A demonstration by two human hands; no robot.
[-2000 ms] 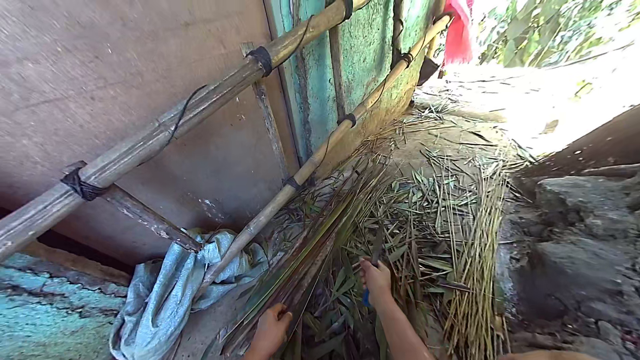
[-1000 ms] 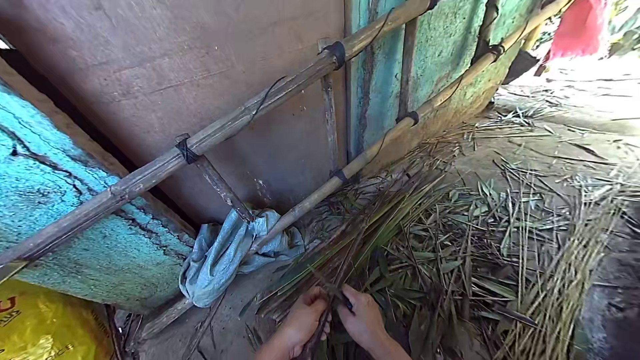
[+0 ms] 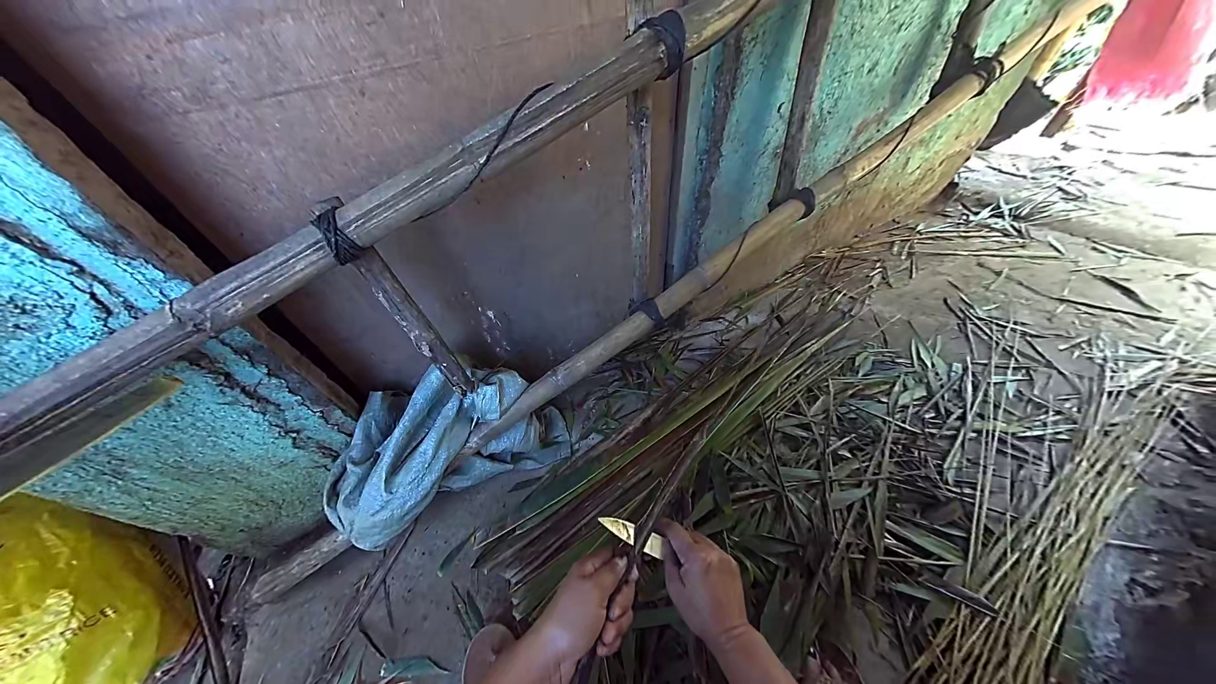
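My left hand (image 3: pixel 591 600) is closed around a thin dark stalk of palm leaf (image 3: pixel 655 499) at the bottom centre. Just to its right, my right hand (image 3: pixel 701 581) holds a knife, its handle hidden in the fist. The knife's pointed blade (image 3: pixel 622 532) lies across the stalk and catches the light. Beyond both hands, a bundle of long green and brown leaves (image 3: pixel 608 465) slants up to the right. Cut leaf strips (image 3: pixel 855 494) cover the ground beside it.
Thin stripped sticks (image 3: pixel 1035 551) lie in a long pile at right. A bamboo rail (image 3: pixel 513 142) and a lower bamboo pole (image 3: pixel 598 356) run along the wall. A pale blue woven sack (image 3: pixel 399 484) hangs about the lower pole. A yellow plastic bag (image 3: pixel 76 598) is at bottom left.
Two seconds ago my hands were farther apart; they are now close together at the stalk. The knife blade now shows brightly across it. The view has swung left.
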